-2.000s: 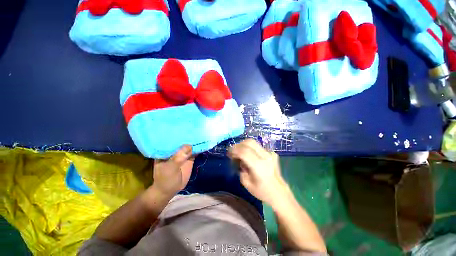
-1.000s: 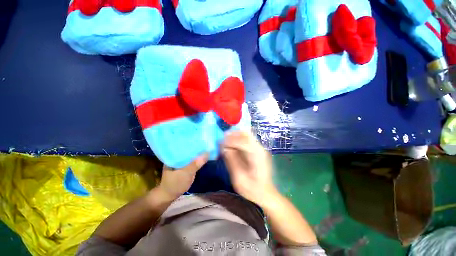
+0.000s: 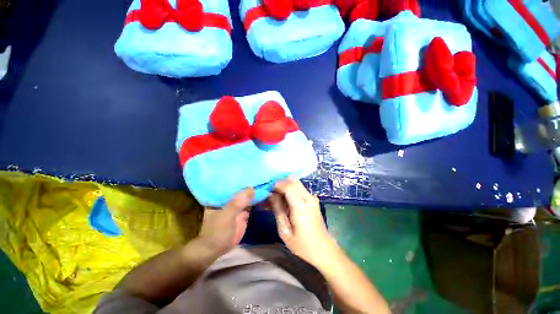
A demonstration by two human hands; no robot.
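Observation:
A light-blue plush gift box [image 3: 239, 168] with a red band and red bow [image 3: 248, 122] rests on the front edge of the dark-blue table. My left hand [image 3: 233, 218] pinches its near edge with thumb and fingers. My right hand [image 3: 291, 205] is at the same edge just to the right, fingertips against the plush near the seam. No needle or thread can be made out, so I cannot tell what the right fingertips hold.
More plush boxes stand at the back left [image 3: 175, 52], back middle [image 3: 295, 37] and right [image 3: 427, 116]. A black flat object [image 3: 501, 122] and a clear bottle [image 3: 534, 136] lie at right. A yellow sack [image 3: 147, 233] hangs at lower left, a cardboard box [image 3: 516, 260] at lower right.
The plush box lies flatter, after being tipped up a second ago. My right hand has moved from in front of its right side to the near edge. The whole view has shifted slightly.

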